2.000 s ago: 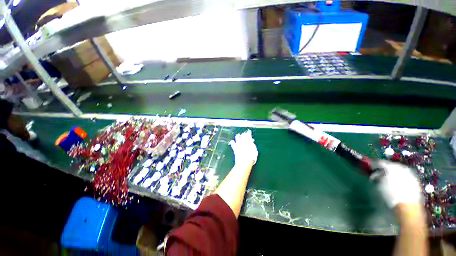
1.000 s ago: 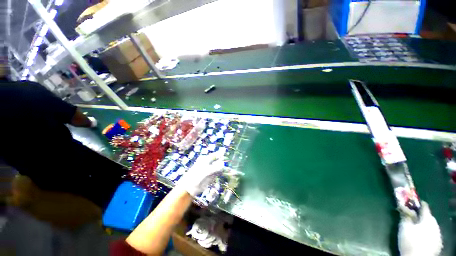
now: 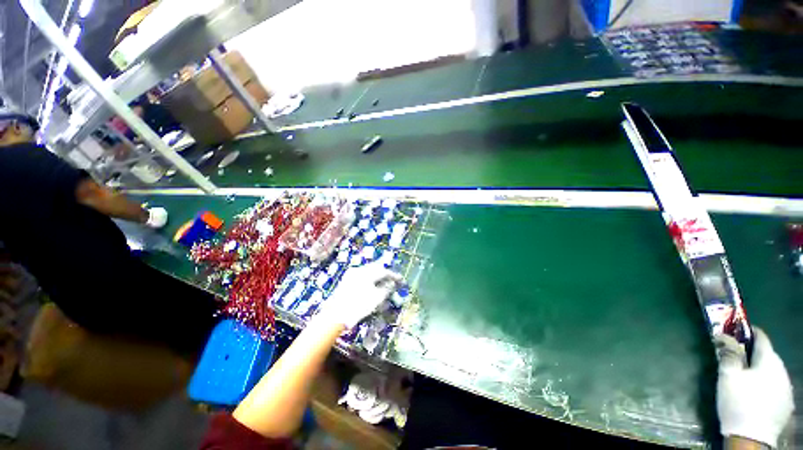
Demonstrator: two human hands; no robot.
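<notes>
My right hand (image 3: 754, 387), in a white glove, grips the lower end of a long stick-like product (image 3: 688, 220) with black ends, a white middle and red marks. It points up and away over the belt edge. My left hand (image 3: 361, 294), gloved, is over the right part of the clear blister tray (image 3: 280, 311), fingers bent at the small wired modules (image 3: 363, 235); whether it grips one cannot be told. Red lead wires (image 3: 255, 281) lie heaped left of the tray and hang over the bench edge. A small clear tub (image 3: 319, 230) sits on the wires.
A blue and orange item (image 3: 201, 228) lies left of the wires. A person in dark clothes (image 3: 66, 220) works at far left. A blue stool (image 3: 231, 362) and an open carton of white parts (image 3: 339, 420) are below the bench. The belt (image 3: 493, 145) and a metal post (image 3: 114, 101) lie beyond.
My left hand has moved from right of the tray to over its modules. The long product has swung from a left slant to more upright, still in my right hand. The view has turned left.
</notes>
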